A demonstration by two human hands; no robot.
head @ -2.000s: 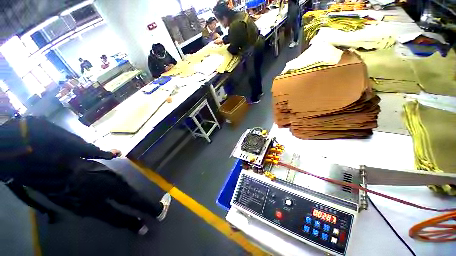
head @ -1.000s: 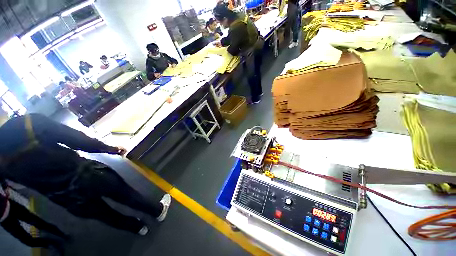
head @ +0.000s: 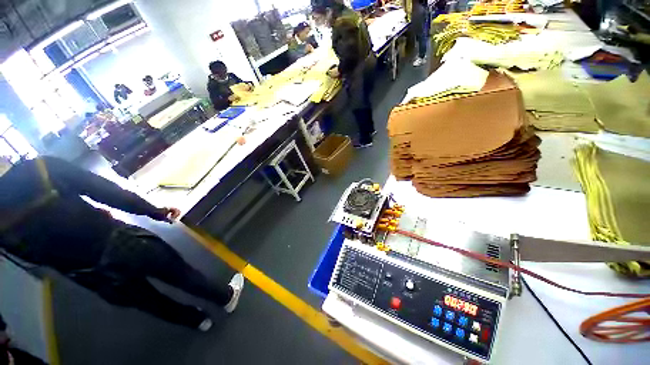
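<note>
Neither of my hands is in the picture. The strip machine [head: 413, 299] lies in front of me on a white table, with a dark panel, lit red digits, blue buttons and a red button. A reddish-brown strip [head: 463, 251] runs along it from the yellow-orange guide rollers [head: 389, 217] towards the right edge. The round black fan unit [head: 362, 202] sits beside the rollers. The orange feed wheel [head: 618, 326] is cut off at the right edge. The grey support arm [head: 577, 251] reaches right from the machine.
A tall stack of brown panels [head: 463, 135] stands behind the machine, yellow-olive panels [head: 556, 100] beyond. A blue crate [head: 329, 261] is below the machine's left end. A person in dark clothes [head: 107, 235] stands at left by another worktable [head: 214, 160]; other people are farther back.
The red digits differ. The orange wheel's visible part looks slightly changed. The second figure at lower left has moved mostly out of view. People at the far table have shifted posture.
</note>
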